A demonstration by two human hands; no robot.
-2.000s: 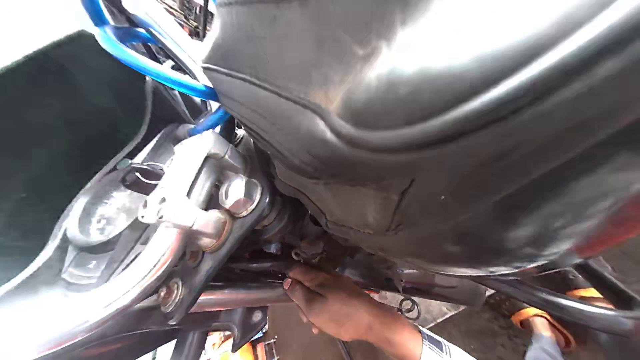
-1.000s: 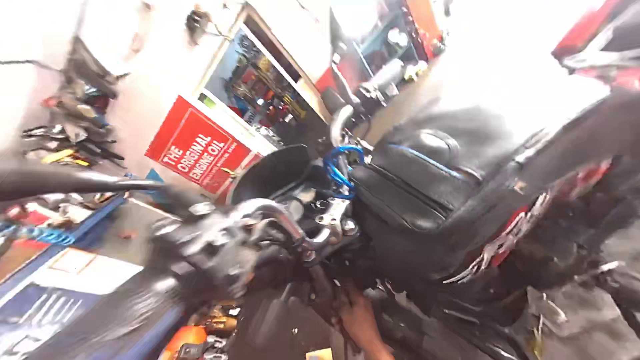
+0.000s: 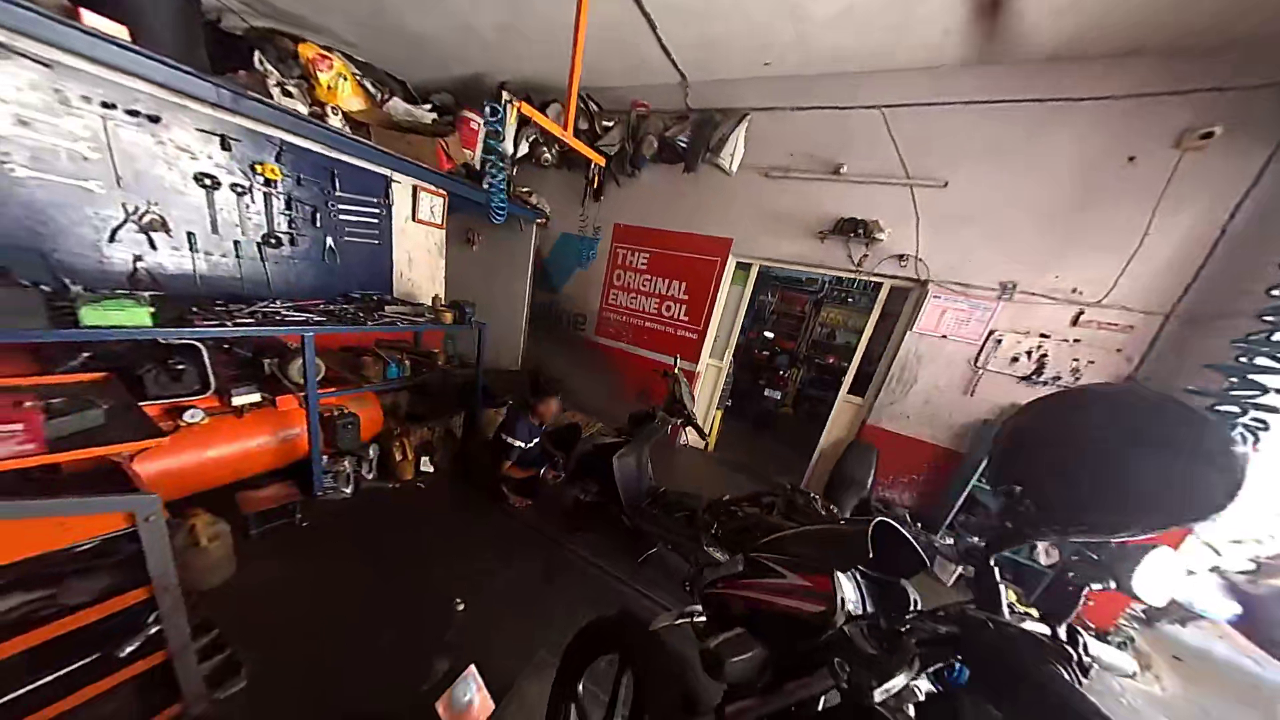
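Note:
Neither my left hand nor my right hand shows in the head view. Below and to the right of centre stands a motorcycle with a black and dark red body [image 3: 770, 592]. Its tyre [image 3: 600, 660] is at the bottom edge. A large dark rounded mirror [image 3: 1115, 460] rises at the right, in front of the wall. Blue cable or hose parts [image 3: 950, 674] show low on the machine nearest to me.
A crouching person [image 3: 530, 445] is beside another motorcycle [image 3: 640, 465]. At the left are a tool board [image 3: 290, 265], a blue-framed workbench [image 3: 240, 328], an orange air compressor tank [image 3: 240, 445] and a metal rack [image 3: 165, 580]. A doorway [image 3: 790, 350] opens in the back wall.
The view has swung up and away from the close motorcycle to the whole workshop. The hand by the handlebar and frame in the earlier frames is out of view.

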